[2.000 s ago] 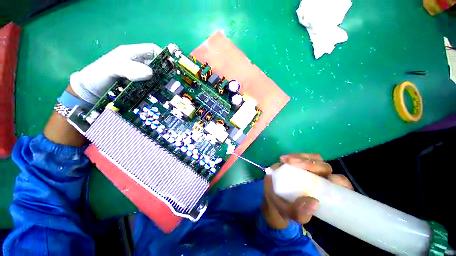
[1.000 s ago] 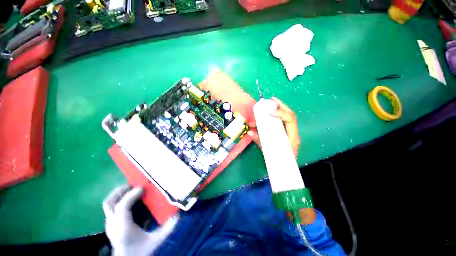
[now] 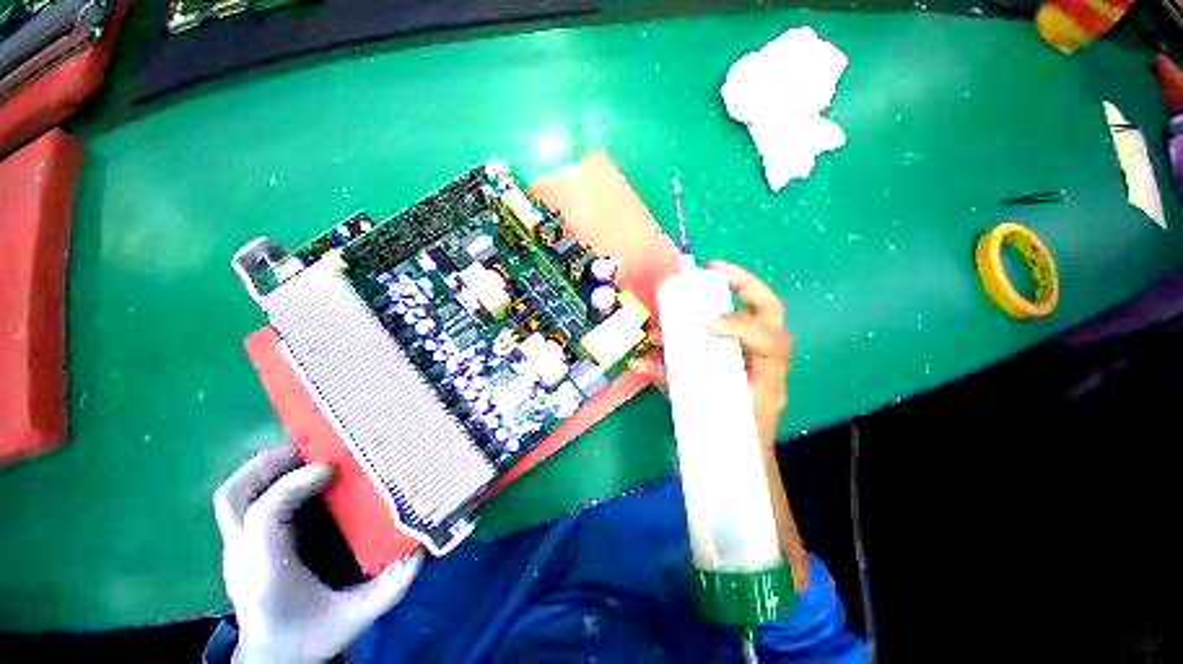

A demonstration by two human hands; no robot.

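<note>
The green circuit board assembly (image 3: pixel 500 311) lies on a red foam pad (image 3: pixel 301 435), its silver finned heatsink (image 3: pixel 376 389) toward the lower left. My right hand (image 3: pixel 759 340), bare, holds the white dispensing syringe (image 3: pixel 716 428) at the board's right; its thin needle (image 3: pixel 682 218) points up, off the board. My left hand (image 3: pixel 296 560), in a white glove, is at the pad's lower left edge, fingers and thumb apart. Its thumb tip is by the pad's corner; whether it touches is unclear.
Crumpled white tissue (image 3: pixel 786 104) lies at the back. A yellow tape roll (image 3: pixel 1017 270) and a thin dark tool (image 3: pixel 1033 199) lie at right. Another red pad (image 3: pixel 36 298) is at far left. A dark rail (image 3: pixel 350 39) runs along the back.
My left hand has let go of the board and moved down to the pad's lower left. The board now lies on the pad. The syringe has swung from the board's corner to point upward.
</note>
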